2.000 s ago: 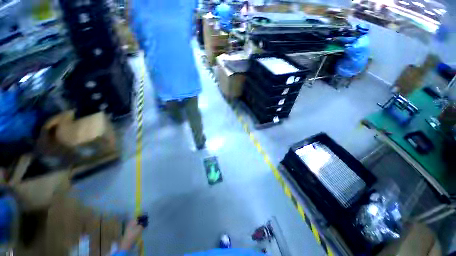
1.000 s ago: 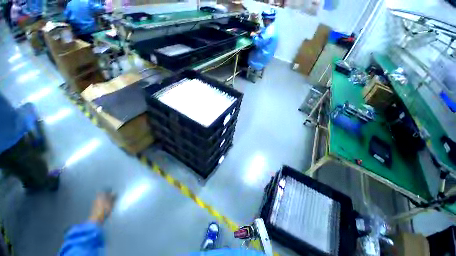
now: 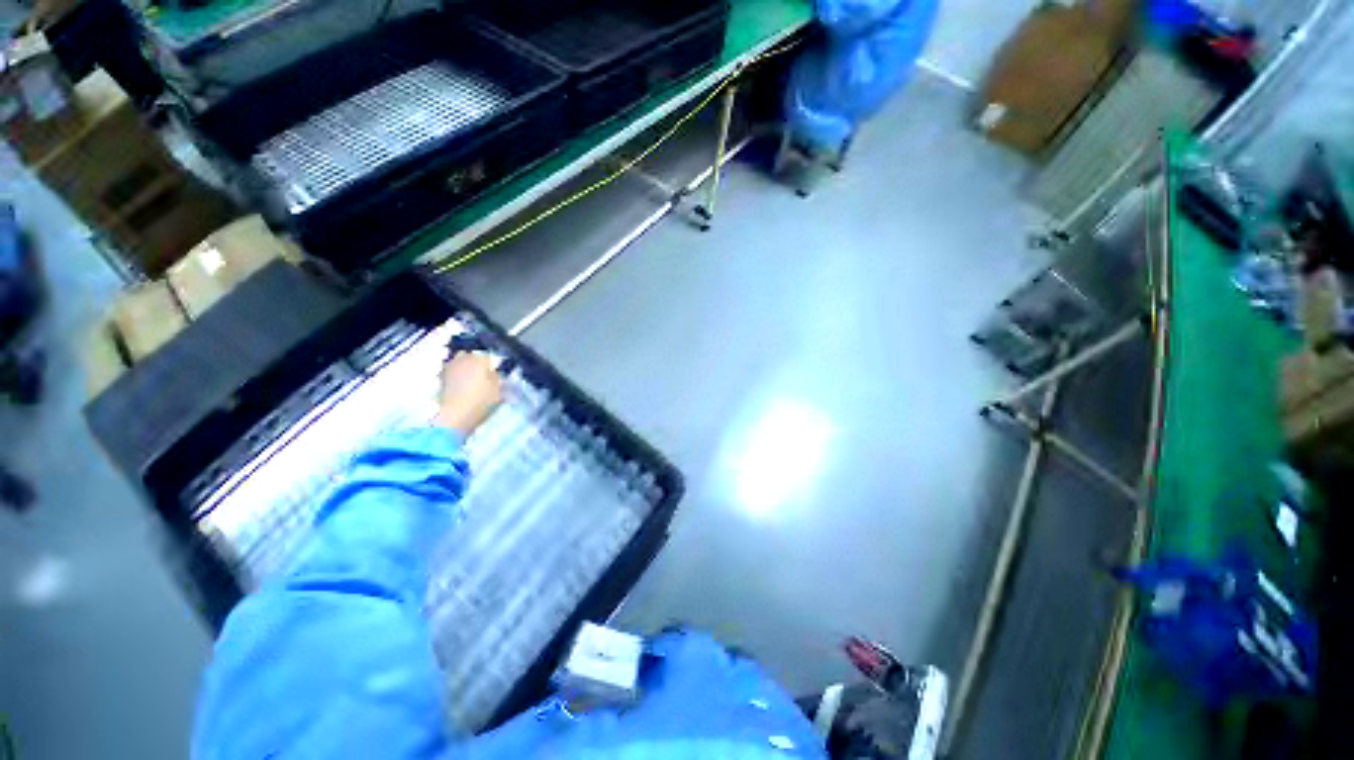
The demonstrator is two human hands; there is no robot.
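Observation:
A black tote [image 3: 671,490] with tight rows of silver-white parts [image 3: 520,542] lies in front of me, at the left and centre. My left hand [image 3: 472,389] reaches over it from the lower left in a blue sleeve. Its fingers, with dark coverings or a dark thing at the tips, are at the parts near the far edge. Blur hides whether they grip anything. The sleeve covers part of the rows. My right hand cannot be made out. A small white box-like thing [image 3: 603,661] shows at the tote's near edge.
Cartons and a flat dark board [image 3: 223,356] stand left of the tote. Black totes [image 3: 512,164] lie on a bench behind, beside a person in blue [image 3: 869,67]. A green bench [image 3: 1225,446] with metal legs runs along the right. A red, white and dark object [image 3: 879,690] is at the bottom.
The view has moved right and closer to the stacked tote. My left hand has moved from above the aisle floor onto the silvery parts. The lower floor tote has left the view.

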